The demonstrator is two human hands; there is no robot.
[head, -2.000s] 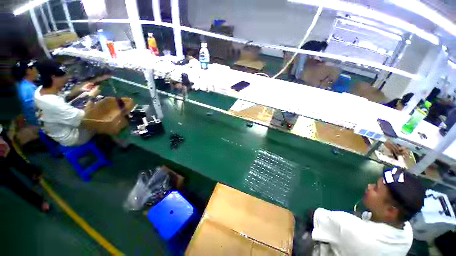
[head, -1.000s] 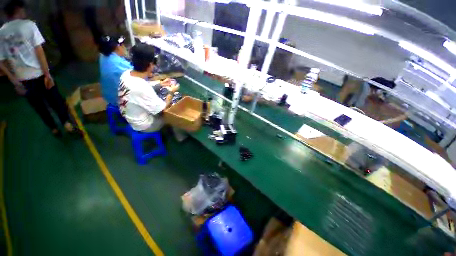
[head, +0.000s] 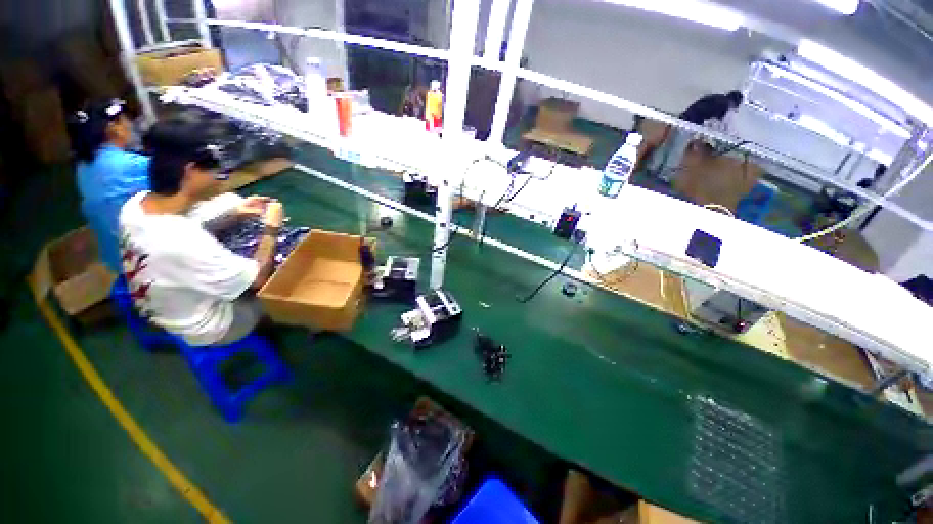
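Neither of my hands is in the picture. Nearest in front of me is the long green bench (head: 573, 409). A loose pile of small black components (head: 491, 355) lies on it near the front edge. A black and silver-white fixture (head: 435, 318) stands just left of the pile. A clear ribbed blister tray (head: 735, 461) lies flat on the bench at the right. Part of a brown carton (head: 670, 515) shows at the bottom edge, cut off by the picture's rim.
A blue stool (head: 495, 504) and a clear plastic bag (head: 417, 473) in a small box are below the bench edge. An open brown carton (head: 317, 281) stands beside a seated person in white (head: 189, 261). Another person sits behind. A white shelf (head: 655, 220) runs above the bench.
The view has swung left, then closer over the bench. The large taped carton has dropped almost out of the bottom edge. The walking person at left and the seated person at lower right are out of view.
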